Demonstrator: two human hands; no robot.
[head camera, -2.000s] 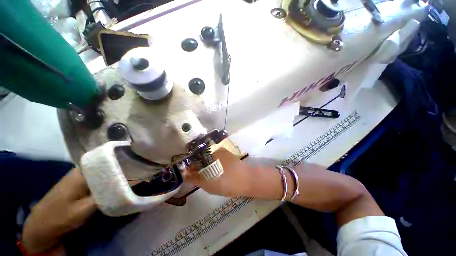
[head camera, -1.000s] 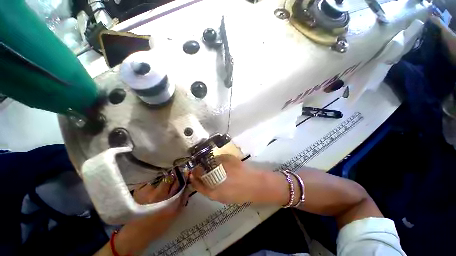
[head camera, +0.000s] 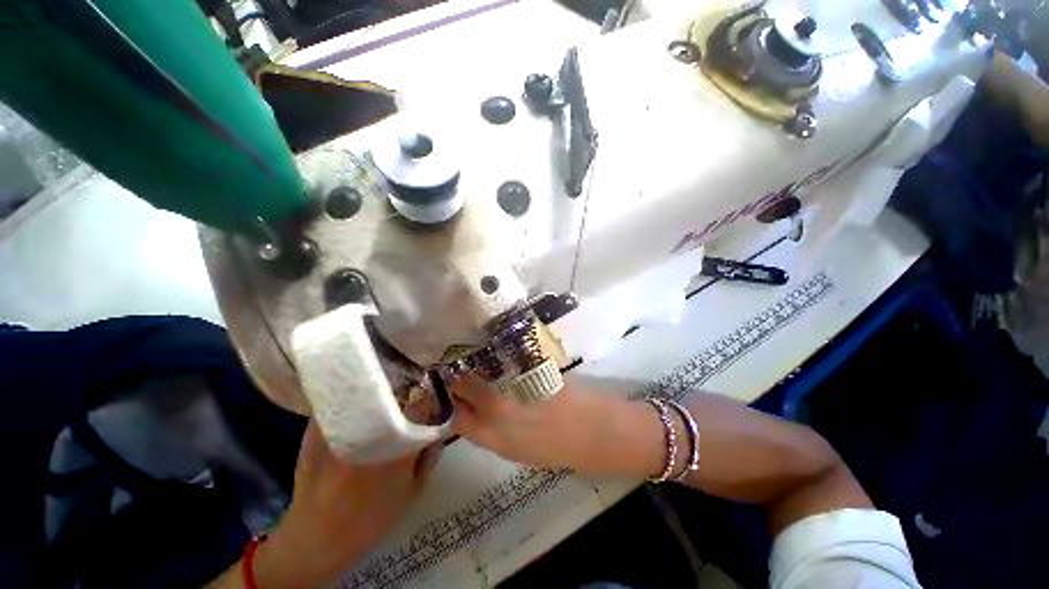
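The white sewing machine head (head camera: 656, 150) fills the middle. Its white take-up guard (head camera: 345, 391) and ribbed tension dial (head camera: 536, 382) partly cover the sewing area. My left hand (head camera: 351, 495), with a red wrist string, is below and behind the guard, its fingertips mostly hidden. My right hand (head camera: 529, 428), wearing beaded bracelets, has its fingertips near the needle area, behind the dial. Something small and dark shows between the fingertips, too hidden to tell. Dark cloth with paler grey areas (head camera: 150, 449) lies at the left.
A large green cone-like shape (head camera: 173, 115) stands at upper left. Black thread snips (head camera: 745, 272) lie on the table right of the head. A printed ruler (head camera: 736, 339) runs along the front edge. A blue rim (head camera: 834, 351) and dark cloth are at right. Another person's arm (head camera: 1018, 98) shows upper right.
My left hand has come from the far left to the needle area and stays there, now more behind the guard. My right hand stays near the needle. The view has shifted, so the machine head sits further right.
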